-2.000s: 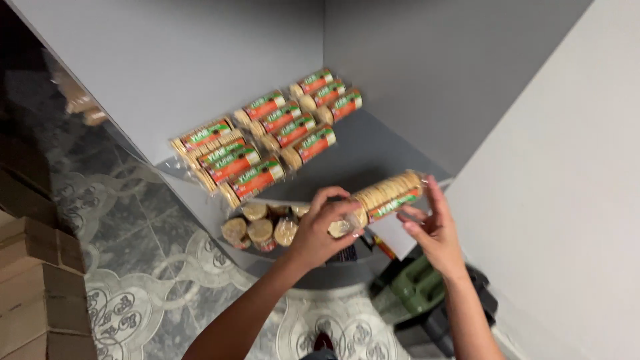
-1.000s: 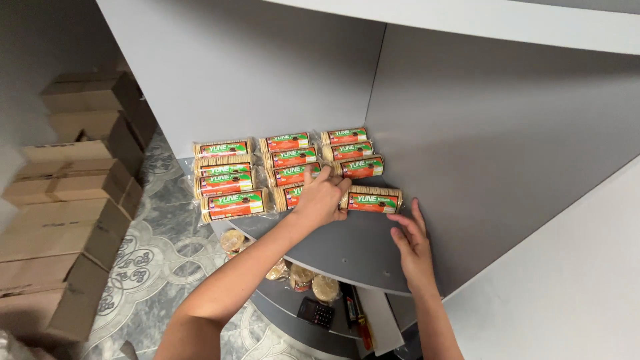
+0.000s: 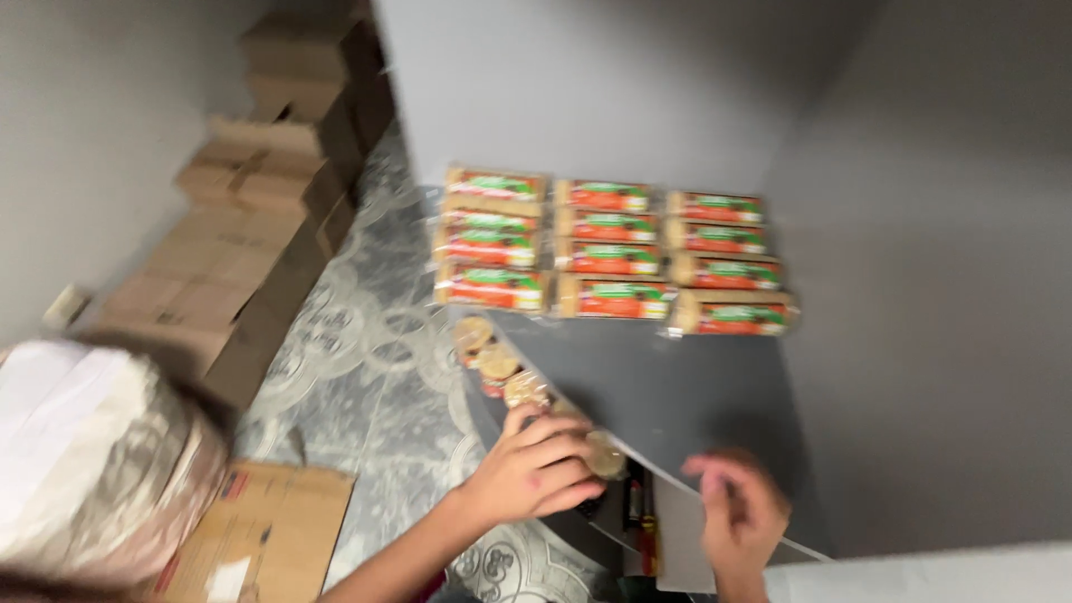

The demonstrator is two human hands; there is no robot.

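Three columns of clear-wrapped packs of round biscuits (image 3: pixel 615 299) with orange and green labels lie on a curved grey shelf (image 3: pixel 662 385). The front pack of the right column (image 3: pixel 737 316) lies level with the others, touched by no hand. More wrapped biscuit packs (image 3: pixel 496 362) show their round ends on a lower level, past the shelf's edge. My left hand (image 3: pixel 536 469) reaches over these lower packs, fingers spread and bent; whether it touches one is unclear. My right hand (image 3: pixel 741 511), blurred, hovers near the shelf's front edge with thumb and fingers apart and nothing between them.
Cardboard boxes (image 3: pixel 218 251) stand in a row along the left wall. A white wrapped bundle (image 3: pixel 92 452) and a flat cardboard piece (image 3: pixel 276 519) are at lower left. A yellow-and-red handled tool (image 3: pixel 649 536) lies on the lower level. Grey panels rise behind and right of the shelf.
The pack handled two seconds ago now lies at the front of the right column, let go. My left hand has moved from the upper packs down to the lower ones. The view has swung left.
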